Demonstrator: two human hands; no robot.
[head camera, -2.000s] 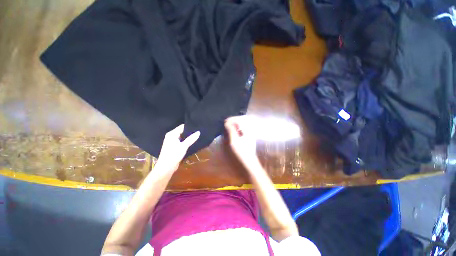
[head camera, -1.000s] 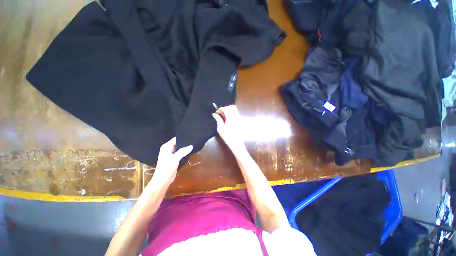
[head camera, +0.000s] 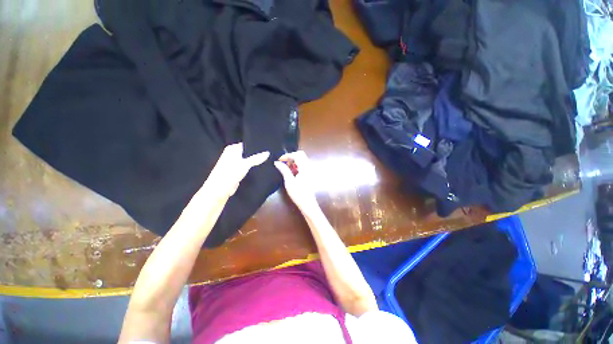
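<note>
A large black garment (head camera: 154, 121) lies spread on the glossy brown table, its near corner close to the table edge. My left hand (head camera: 232, 171) rests on the cloth, thumb and fingers closed on a fold of it. My right hand (head camera: 296, 173) is at the garment's right edge, its fingers curled round a small reddish tool (head camera: 292, 166), which looks like thread snips. Its blades cannot be made out. A shiny strip (head camera: 292, 121) shows on the garment's edge just beyond my right hand.
A pile of black and navy garments (head camera: 517, 87) lies on the right, with a white tag (head camera: 421, 140) on a navy piece. A blue plastic bin (head camera: 531, 269) with dark cloth stands below the table at right. The table's yellow edge (head camera: 67, 292) runs before me.
My left hand has moved up the garment, closer to my right hand. My right hand has lowered slightly from a raised grip, and the reddish tool shows again. The view has shifted and tilted.
</note>
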